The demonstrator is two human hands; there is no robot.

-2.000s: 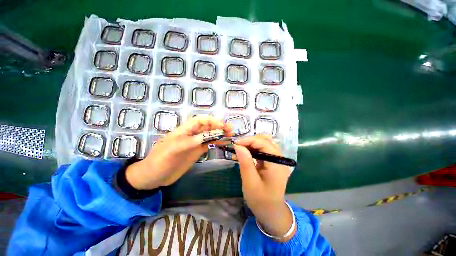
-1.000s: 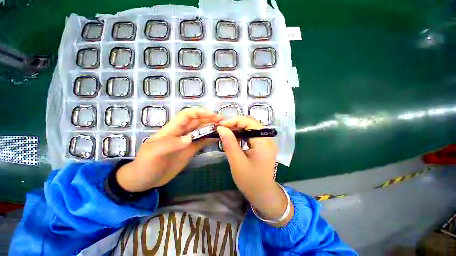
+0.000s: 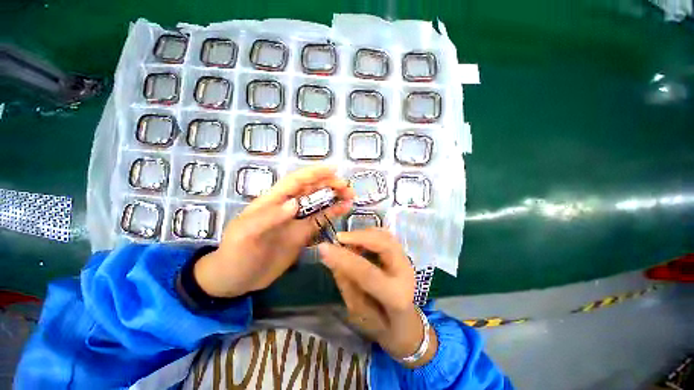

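Observation:
My left hand (image 3: 262,236) holds a silver-grey watch case (image 3: 316,202) edge-on between thumb and fingers, above the lower part of the tray. My right hand (image 3: 373,278) holds dark tweezers (image 3: 327,228) with the tips pointing up, just below the case. I cannot tell whether the tips touch it or hold a piece. The translucent white blister tray (image 3: 106,179) has rows of pockets with rounded-square cases, such as one at the lower left (image 3: 195,222). The bottom right pocket shows no case. My hands hide some of the lower pockets.
A white dotted sheet (image 3: 34,215) lies left of the tray. A small dark-gridded adhesive sheet (image 3: 423,285) shows beside my right wrist. White tabs stick out at the tray's right edge. The glossy green bench (image 3: 548,152) surrounds the tray. Yellow-black tape (image 3: 612,300) marks the grey floor at lower right.
The tweezers have turned from lying nearly level, pointing left, to pointing up. My right hand has moved down a little. The case in my left hand now shows its long side more clearly.

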